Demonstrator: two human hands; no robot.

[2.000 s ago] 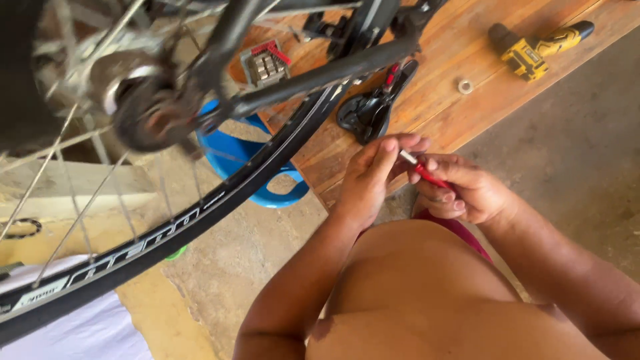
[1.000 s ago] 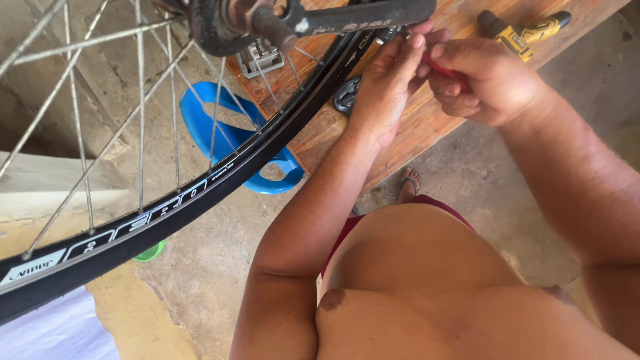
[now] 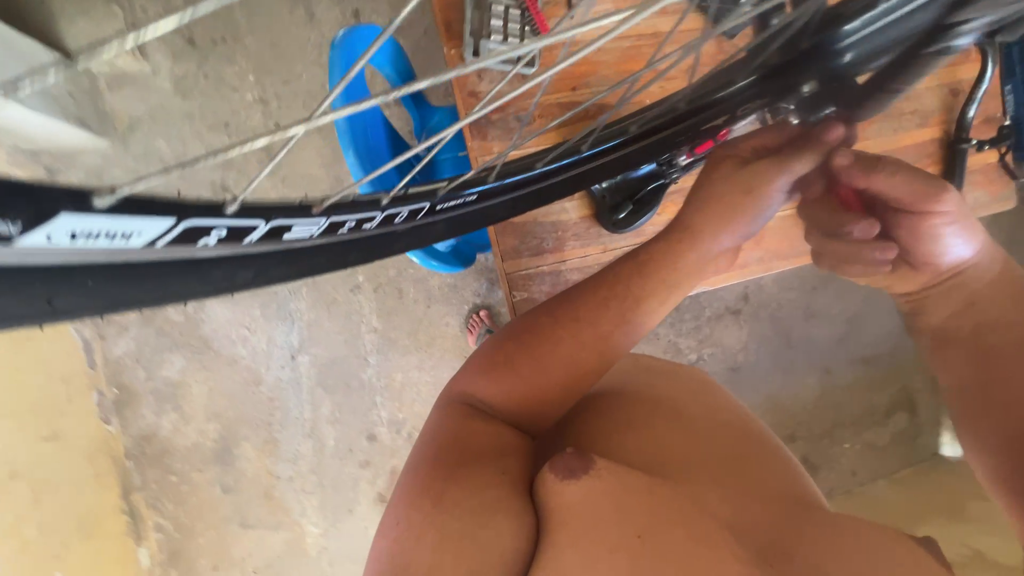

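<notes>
My right hand (image 3: 896, 216) is closed around a red-handled tool (image 3: 850, 197), most of it hidden by the fingers. Beside it, my left hand (image 3: 760, 180) has its fingertips raised to a dark part of the bicycle frame (image 3: 832, 96); whether it pinches anything there cannot be told. Both hands meet at the fingertips, just past the bicycle wheel's rim (image 3: 336, 216) and black tyre (image 3: 240, 280). Thin metal spokes (image 3: 448, 132) cross the upper left of the view.
Below the bicycle stands a wooden table (image 3: 560, 268), bearing a black bicycle saddle (image 3: 628, 204), a metal pedal (image 3: 504, 32) and a dark curved metal bar (image 3: 970, 120). A blue plastic stool (image 3: 352, 104) stands on the concrete floor at the table's left edge.
Both hands have moved up from in front of the belly to the bicycle frame, the red-handled tool still in the right. The view has shifted, and the yellow drill is out of sight.
</notes>
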